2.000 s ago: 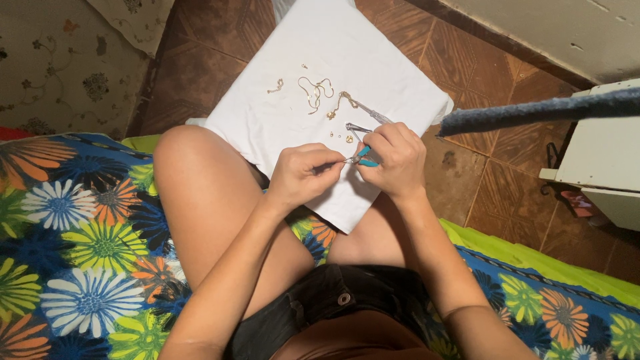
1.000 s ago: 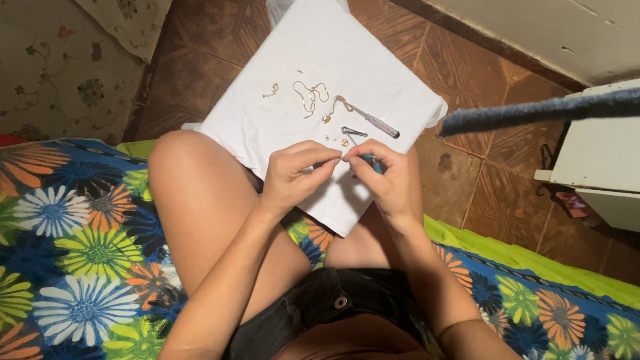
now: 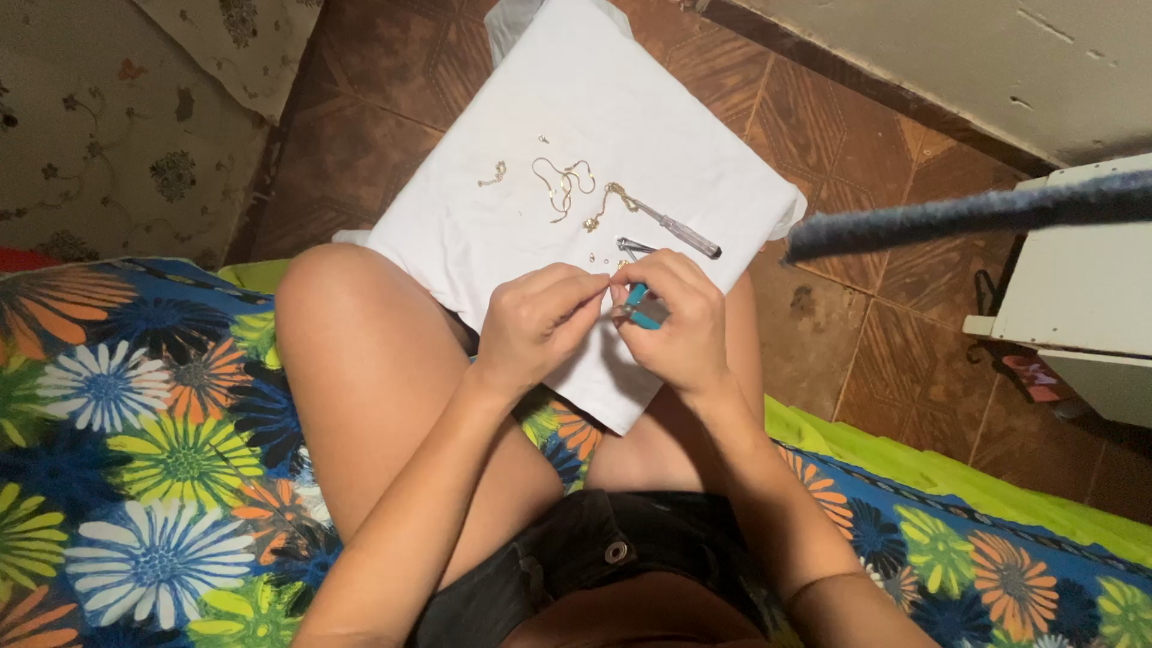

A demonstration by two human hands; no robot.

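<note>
My left hand (image 3: 540, 328) pinches thumb and forefinger together; whatever is between them is too small to make out. Facing it, my right hand (image 3: 675, 324) holds small pliers with teal handles (image 3: 643, 310) in the palm, its fingertips meeting the left ones. Both hands are above the near part of a white cloth-covered surface (image 3: 432, 216). Beyond them on the cloth lie a gold-coloured flat chain (image 3: 565, 184), a short chain piece (image 3: 495, 175), another gold chain (image 3: 607, 193) touching a screwdriver with a clear handle (image 3: 688, 236), a metal nail clipper (image 3: 634, 247) partly hidden, and several tiny findings (image 3: 592, 258).
The covered surface rests by my bare knees. Around me is a bed with a floral cover (image 3: 180, 468). A dark fuzzy bar (image 3: 972, 211) juts in from the right, near white furniture (image 3: 1080, 261). Brown tiled floor (image 3: 828, 126) lies beyond.
My right hand has turned and its fingertips have come together with the left ones. The teal pliers, pointing at the left fingertips two seconds ago, now sit back in the right palm.
</note>
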